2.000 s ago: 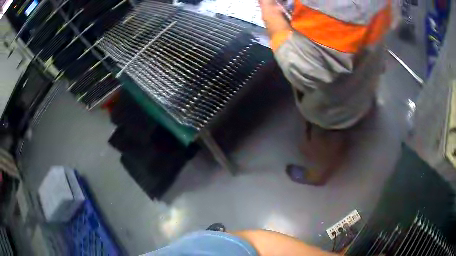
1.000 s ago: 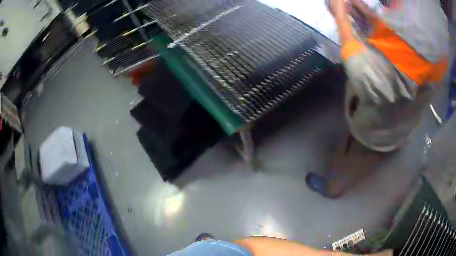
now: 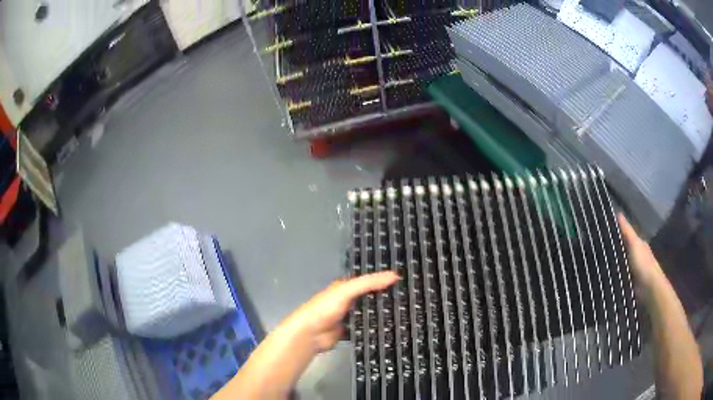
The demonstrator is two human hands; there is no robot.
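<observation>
A black panel with rows of small shiny points and pale parallel bars (image 3: pixel 485 281) is in front of me, off the floor. My left hand (image 3: pixel 332 312) holds its left edge, with a finger lying over its face. My right hand (image 3: pixel 645 266) is at its right edge, with the fingertips mostly hidden by the panel. The panel's lower edge runs towards the picture's bottom.
A standing rack (image 3: pixel 375 70) with dark panels and yellow-ended pegs is at the top. A green-edged table (image 3: pixel 485 125) holds grey ribbed panels (image 3: pixel 547 55). A blue lattice pallet (image 3: pixel 207 359) with a pale ribbed stack (image 3: pixel 168 281) is at lower left.
Both hands and the panel between them have come into full view. The view has swung left, so the rack and pallet show more. The coworker in grey and orange is almost wholly out of view.
</observation>
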